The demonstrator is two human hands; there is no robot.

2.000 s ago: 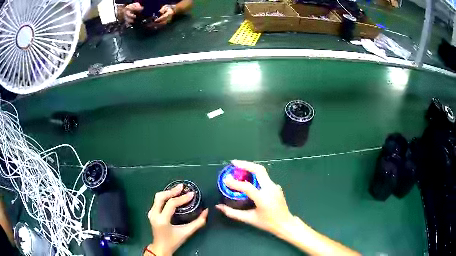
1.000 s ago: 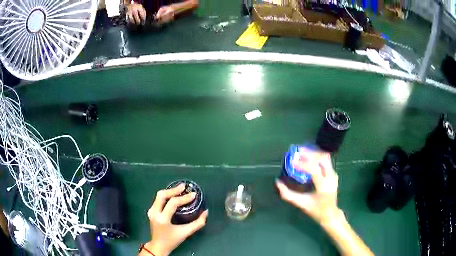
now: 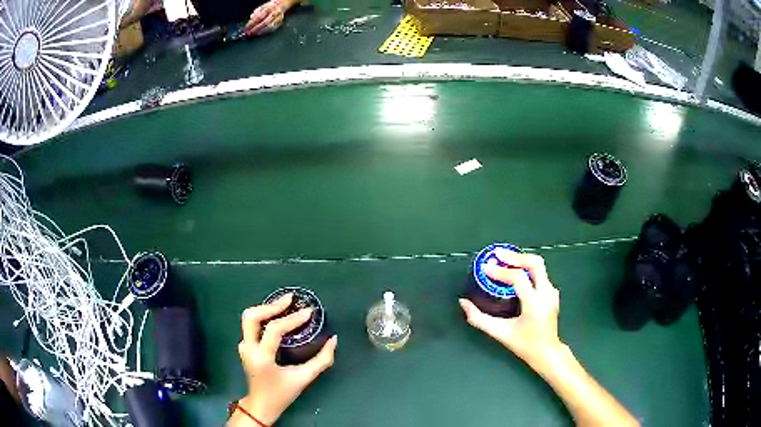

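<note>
My left hand (image 3: pixel 279 359) grips a black cylindrical unit (image 3: pixel 305 324) standing on the bench, with fingers over its unlit end face. My right hand (image 3: pixel 526 313) grips another black cylindrical unit (image 3: pixel 492 302); its end face glows blue, and my fingertips rest on it. A small clear bottle (image 3: pixel 389 325) with a white upright stick stands between my hands.
White cables (image 3: pixel 62 292) tangle at left beside black units (image 3: pixel 177 342). More units stand (image 3: pixel 599 190) and lie (image 3: pixel 167 182) beyond the seam, near a white slip (image 3: pixel 468 167). Dark units (image 3: pixel 655 275) cluster right. A fan (image 3: pixel 27 52) and a person's hand (image 3: pixel 265 17) show beyond the rail.
My right hand has moved right with the blue-lit unit, uncovering the clear bottle. My left hand stays on its unit. Beyond the seam, the units and white slip have shifted right.
</note>
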